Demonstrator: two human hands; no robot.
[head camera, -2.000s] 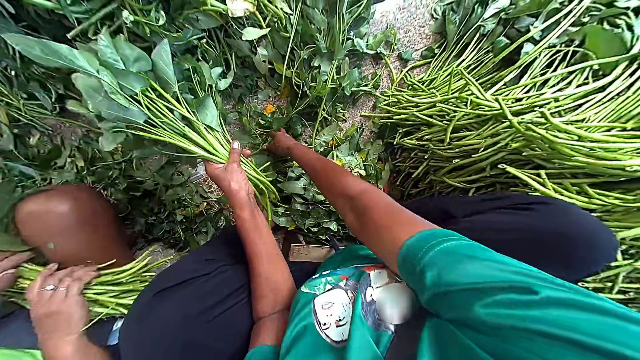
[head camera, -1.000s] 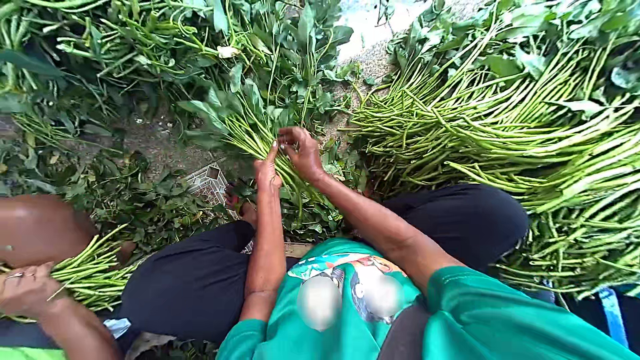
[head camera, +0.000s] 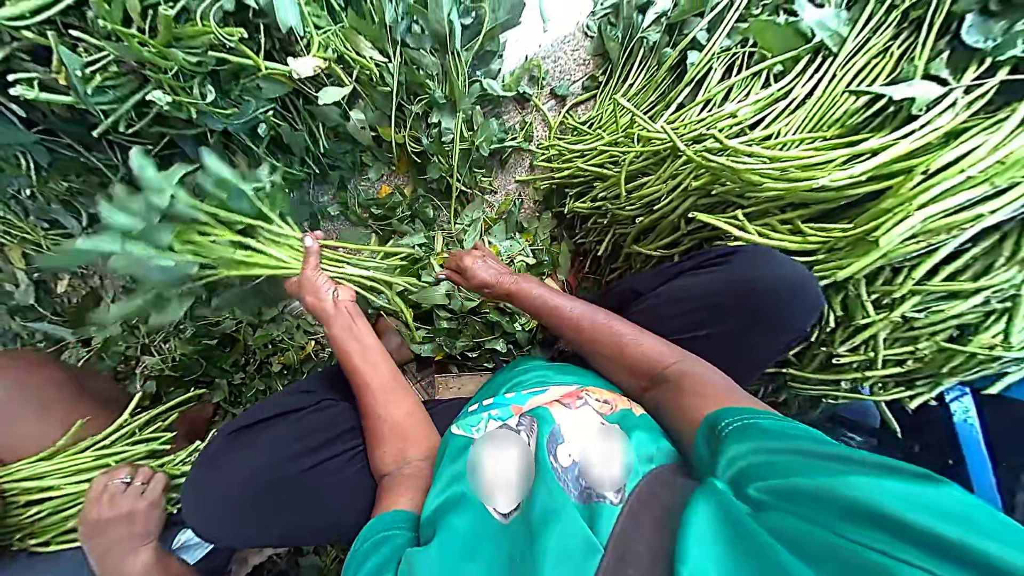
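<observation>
A bunch of leafy green vegetable stems (head camera: 232, 244) is gripped in my left hand (head camera: 324, 284), its blurred leaves pointing left and its cut ends toward my right. My right hand (head camera: 480, 270) is just past those stem ends, fingers bent together above loose leaves (head camera: 460, 320); whether it pinches a leaf or stem cannot be told. To my right lies a large heap of long green stems (head camera: 720, 168), beside and beyond my knee.
At the lower left, another person's hand (head camera: 128, 512) with a ring rests on a bundle of stems (head camera: 88, 472). More leafy stems (head camera: 200, 88) are piled at the upper left. A blue bar (head camera: 972, 448) stands at the lower right.
My left hand has swung the bunch leftward, from pointing up and left to lying nearly level. My right hand has moved apart from my left hand, toward the stem ends.
</observation>
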